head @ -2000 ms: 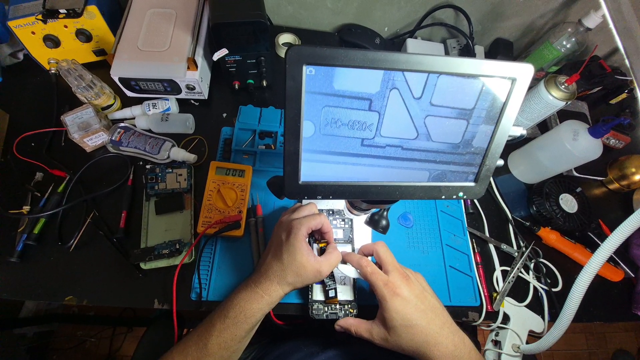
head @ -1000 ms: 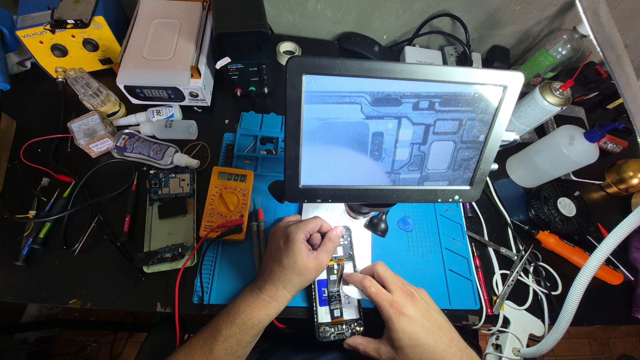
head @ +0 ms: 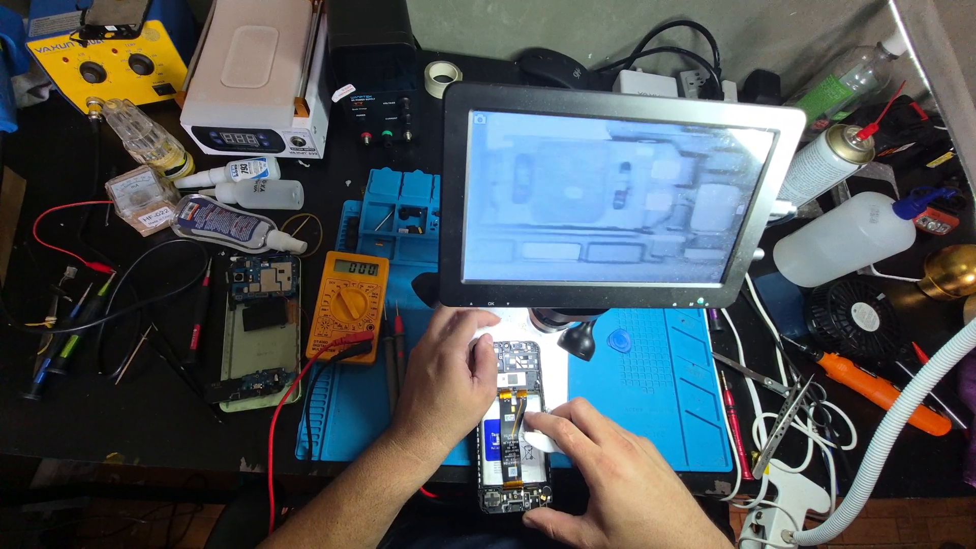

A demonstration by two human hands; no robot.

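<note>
An opened smartphone (head: 515, 427), its battery and flex cables bare, stands lengthwise at the front edge of a blue silicone repair mat (head: 648, 381). My left hand (head: 450, 374) is at the phone's upper left, its fingertips partly under the monitor's lower edge; whether they hold anything is hidden. A small white wad (head: 541, 441) is between the fingers of my right hand (head: 610, 465) and the phone's right side, while the thumb rests by the phone's lower end. Above, a digital microscope's monitor (head: 595, 198) displays a blurred, enlarged view of parts.
Left of my hands lie an orange multimeter (head: 347, 305) with red and black leads, a second opened phone (head: 263, 335) and screwdrivers (head: 200, 316). To the right are tweezers (head: 781, 427), white cables, an orange-handled tool (head: 884, 393) and a white flexible hose (head: 900, 435).
My left hand has moved up and left from over the phone, uncovering its upper part. The flex cable that was lifted now lies flatter over the battery. The monitor's picture has changed.
</note>
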